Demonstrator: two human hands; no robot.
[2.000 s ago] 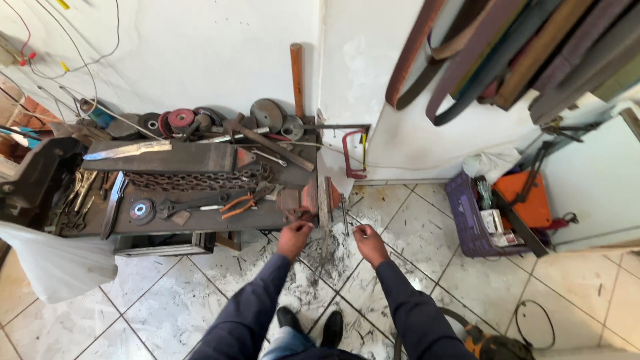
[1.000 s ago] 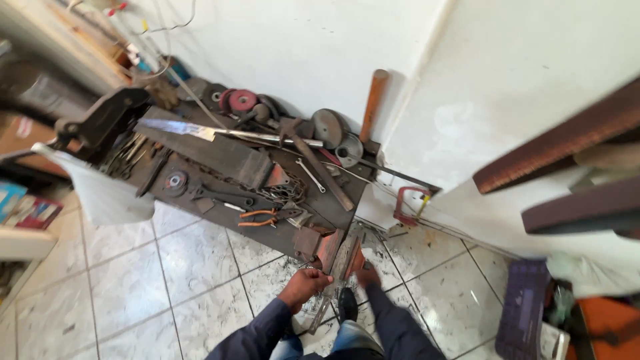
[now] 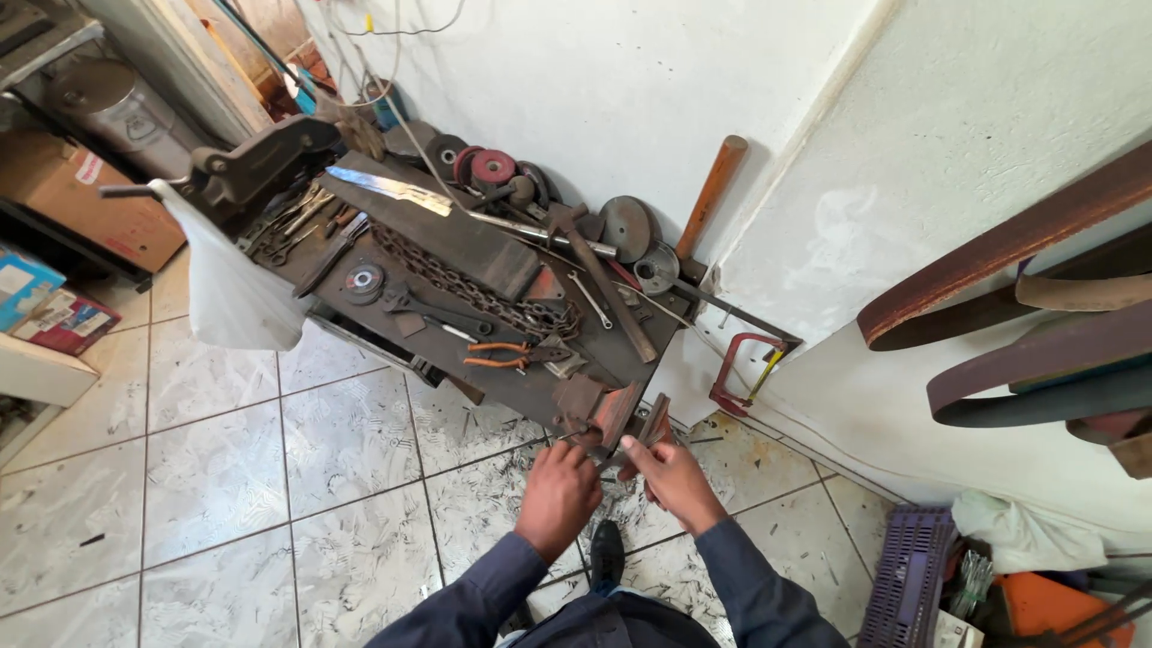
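A worn red bench vise (image 3: 605, 409) is fixed at the near right corner of the dark metal workbench (image 3: 504, 396). My left hand (image 3: 560, 490) is at the vise's near side, its fingers curled down at a thin metal part; whether it grips that part is unclear. Beside the vise's outer jaw (image 3: 655, 423) is my right hand (image 3: 673, 481), thumb extended toward the jaws and the other fingers bent below. A thin greyish metal piece (image 3: 616, 461) shows between the two hands. The fingers partly hide the lower part of the vise.
Orange-handled pliers (image 3: 499, 355), a wrench (image 3: 589, 300), a hammer (image 3: 603, 283), a chain (image 3: 450, 279) and grinding discs (image 3: 492, 168) lie on the bench. A red hacksaw (image 3: 733, 378) leans by the wall. Abrasive belts (image 3: 990, 261) hang right, above a purple crate (image 3: 904, 576).
Both hands were apart on either side of the vise two seconds ago; now they are close together at its jaws. The view has swung noticeably.
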